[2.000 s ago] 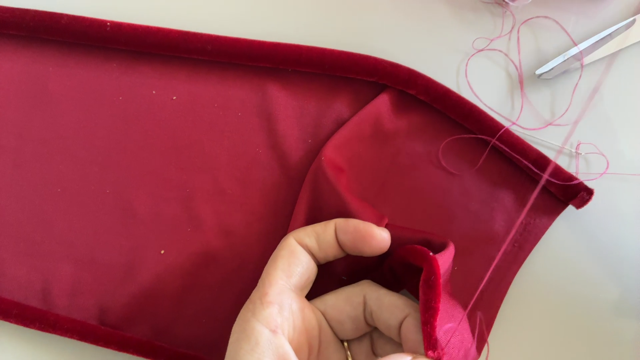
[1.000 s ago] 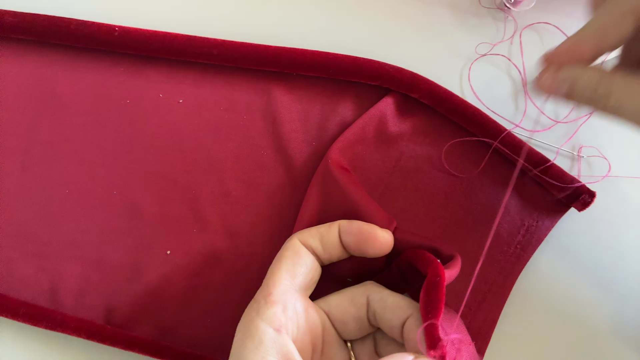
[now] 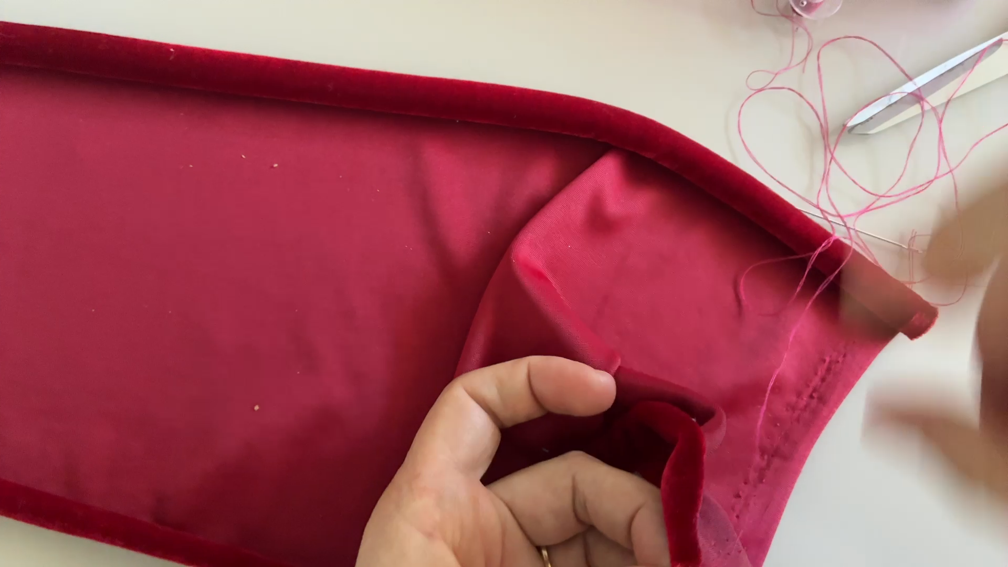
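Dark red velvet fabric (image 3: 315, 236), smooth side up, has its velvet edges folded over along top and bottom. At the lower middle my left hand (image 3: 520, 480), with a ring on one finger, holds a folded velvet edge (image 3: 683, 480) of it. My right hand (image 3: 945, 346) is blurred at the right edge, over the fabric's right corner; what its fingers hold cannot be made out. Pink thread (image 3: 823, 134) lies in loose loops at the upper right and runs down onto the fabric. A line of stitches (image 3: 787, 433) follows the right edge. A thin needle or pin (image 3: 866, 231) lies by the top edge.
Scissor blades (image 3: 921, 90) lie on the pale table (image 3: 472, 39) at the upper right. Beside them, at the top edge, is a clear bobbin (image 3: 811, 6) with pink thread.
My right hand, out of view two seconds ago, came in at the upper right and is now lower, near the fabric's right corner. The thread loops have shifted. My left hand stays about where it was.
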